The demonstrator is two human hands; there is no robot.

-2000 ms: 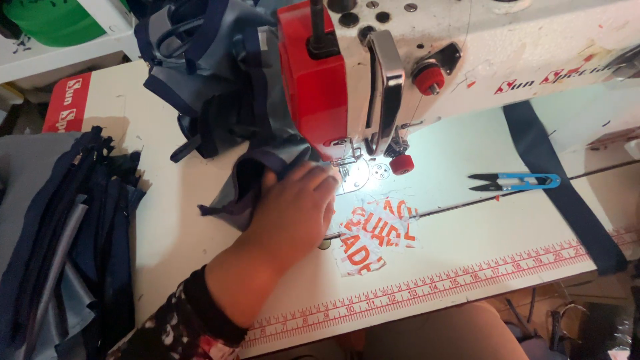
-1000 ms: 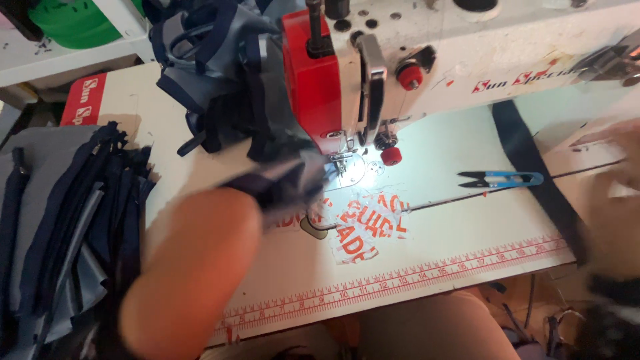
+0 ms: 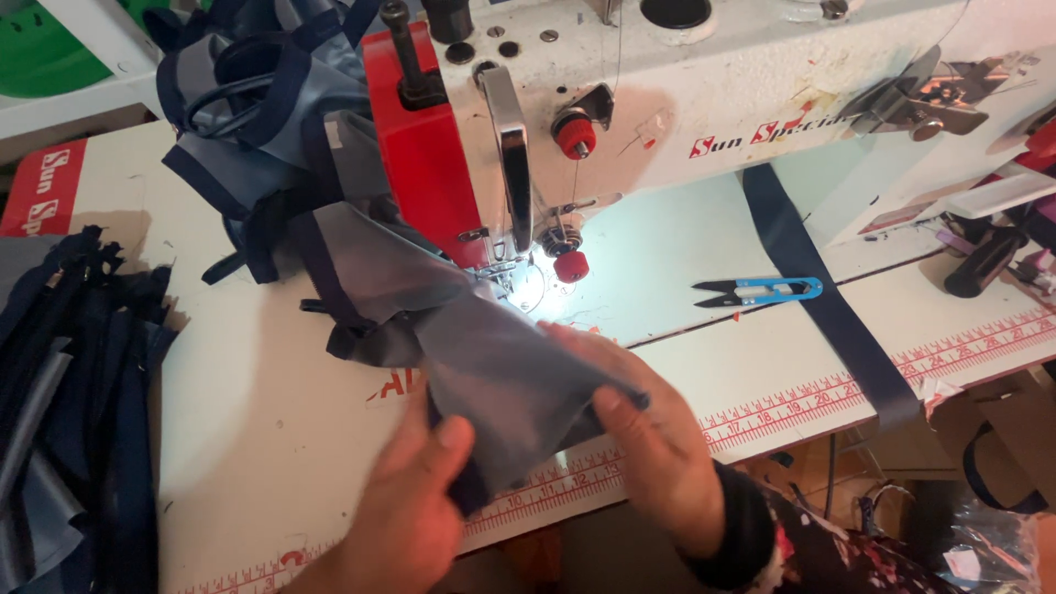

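Observation:
A grey fabric piece with navy edging point(image 3: 511, 379) is spread between my two hands, in front of the sewing machine's needle area. My left hand point(image 3: 421, 487) grips its lower left edge between thumb and fingers. My right hand point(image 3: 643, 429) pinches its right corner, the thumb on top. The far part of the cloth reaches up beside the presser foot point(image 3: 507, 276); whether it lies under the foot I cannot tell. Above it stands the white Sun Special sewing machine point(image 3: 660, 107) with a red front cover and its lamp lit.
More grey and navy sewn pieces point(image 3: 264, 107) are heaped behind, left of the machine head. A stack of navy-edged pieces point(image 3: 74, 396) lies at the left. Blue thread snips point(image 3: 759, 290) rest beside a navy strap point(image 3: 825, 330) at the right. A printed ruler point(image 3: 792, 404) runs along the table's front edge.
My right hand has come in from the right and holds the cloth. My left hand, at the needle area two seconds ago, is now nearer the front edge, with the grey piece drawn out.

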